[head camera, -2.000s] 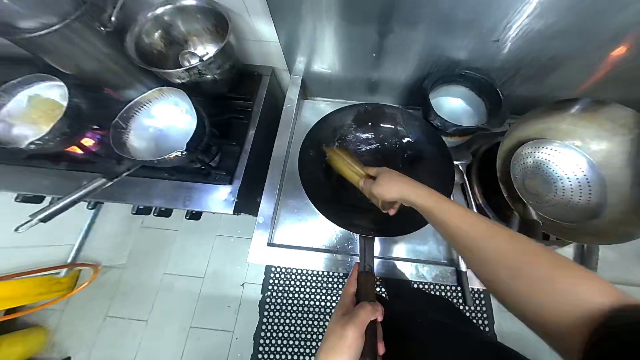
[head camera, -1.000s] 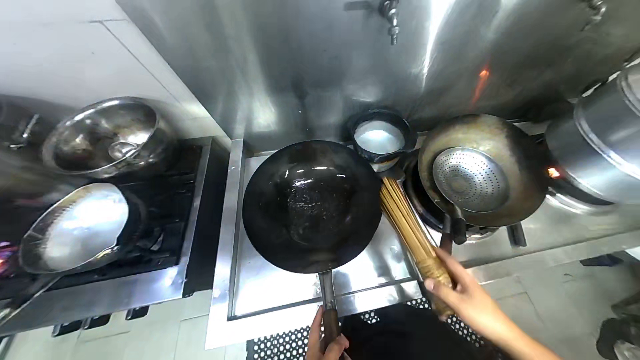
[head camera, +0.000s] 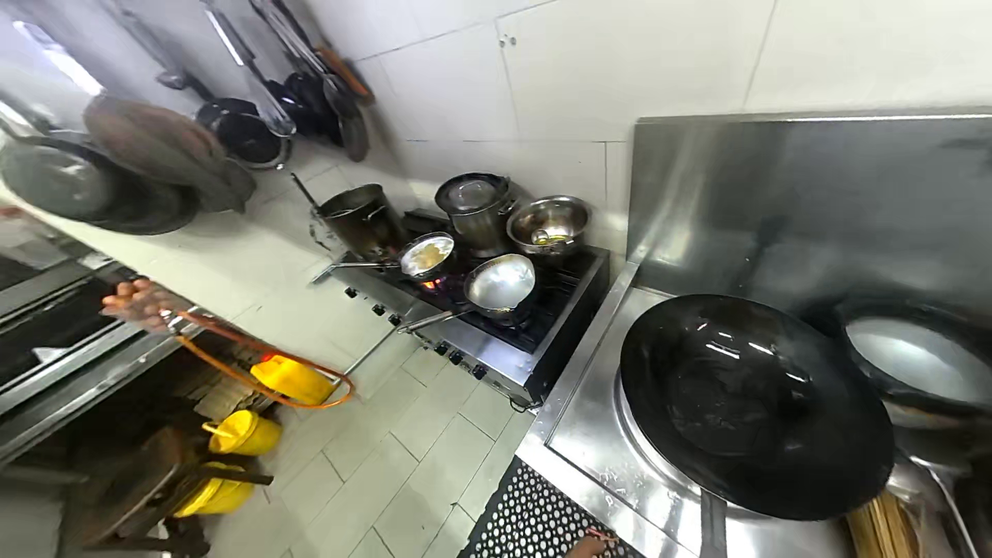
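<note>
A black wok (head camera: 752, 411) rests on the steel range at the right, its inside wet and shiny, its handle (head camera: 713, 527) running off the bottom edge. At that edge, left of the handle and over the perforated mat, only a small part of my left hand (head camera: 587, 547) shows; whether it holds anything is hidden. My right hand is out of view. The bamboo wok brush (head camera: 883, 528) lies partly under the wok's lower right rim. Right of the wok is a dark pot of whitish liquid (head camera: 918, 356).
A gas stove (head camera: 496, 333) bears pots, two ladle-like pans and a steel bowl (head camera: 549, 221). Pans (head camera: 70, 182) and utensils hang upper left. What looks like another person's hand (head camera: 139, 304) is at far left by an orange hose (head camera: 232, 372). Yellow containers (head camera: 294, 380) stand on the tiled floor.
The view has swung far left. My right hand, which held the bamboo brush right of the wok, has left the view. My left hand no longer shows on the wok handle.
</note>
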